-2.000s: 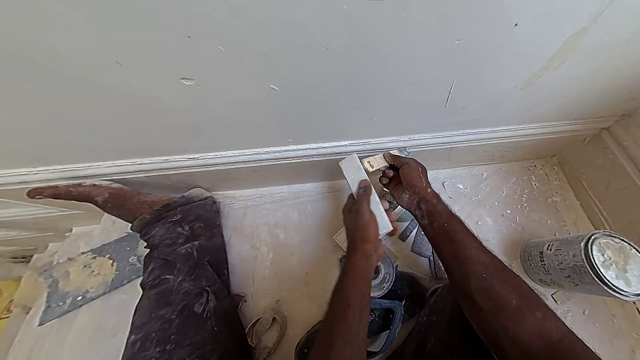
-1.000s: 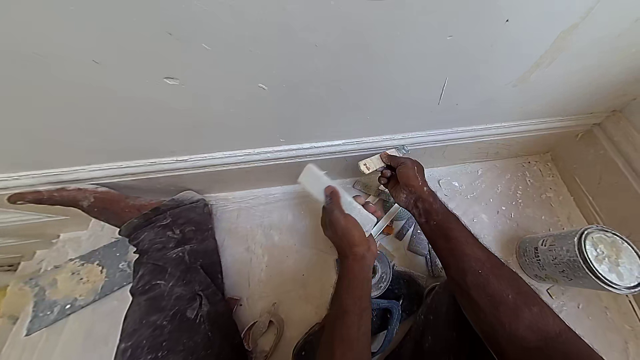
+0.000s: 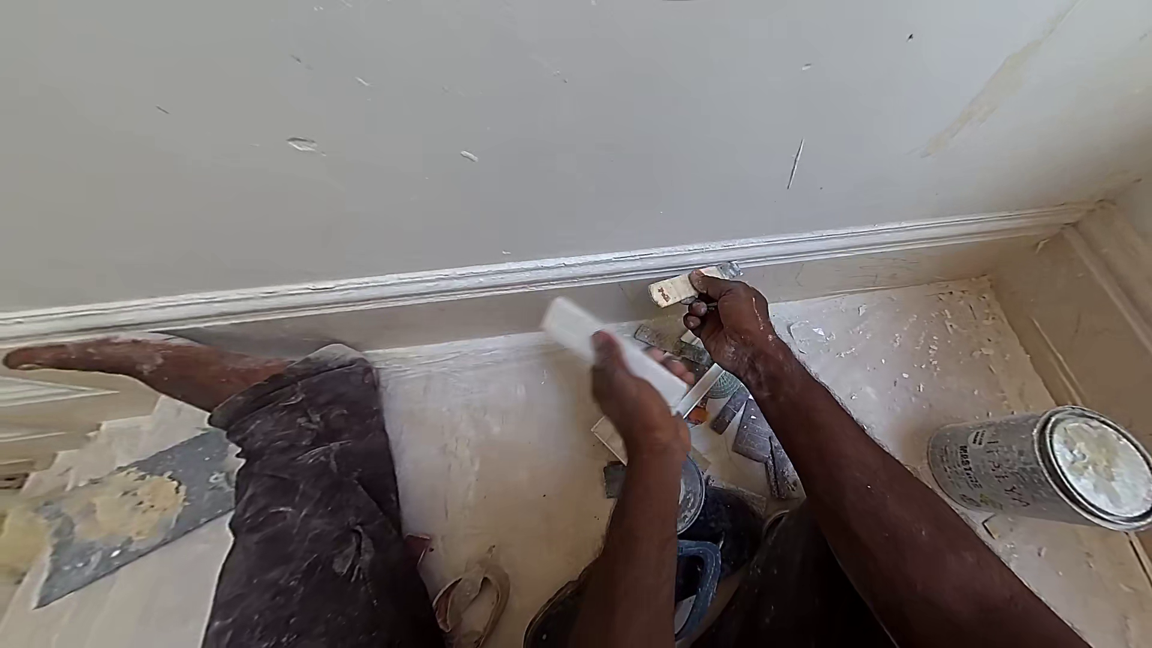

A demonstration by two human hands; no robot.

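My left hand (image 3: pixel 634 400) grips a white rectangular block (image 3: pixel 612 353), slightly blurred, its far end pointing up and left over the floor. Near the moulding my right hand (image 3: pixel 733 322) holds a small tool by its pale, worn handle (image 3: pixel 673 290); a bit of its grey end shows past the fingers, and its exact kind cannot be told. Behind and above both hands runs the white skirting moulding (image 3: pixel 504 275). Beneath them lie grey abrasive pieces (image 3: pixel 754 430) and other small items, partly hidden by my hands and arms.
A metal can (image 3: pixel 999 463) with a pale, crusted lid stands at the right. At the left lies a grey board (image 3: pixel 198 477) bearing yellowish filler. My bent leg (image 3: pixel 310 504) is beside it. A beige strap (image 3: pixel 477 594) and a blue handle (image 3: pixel 706 585) are low in view. Debris dots the floor.
The white block has swung from nearly upright beside the right hand to a leftward slant, apart from it. The right hand has stayed by the moulding with its tool.
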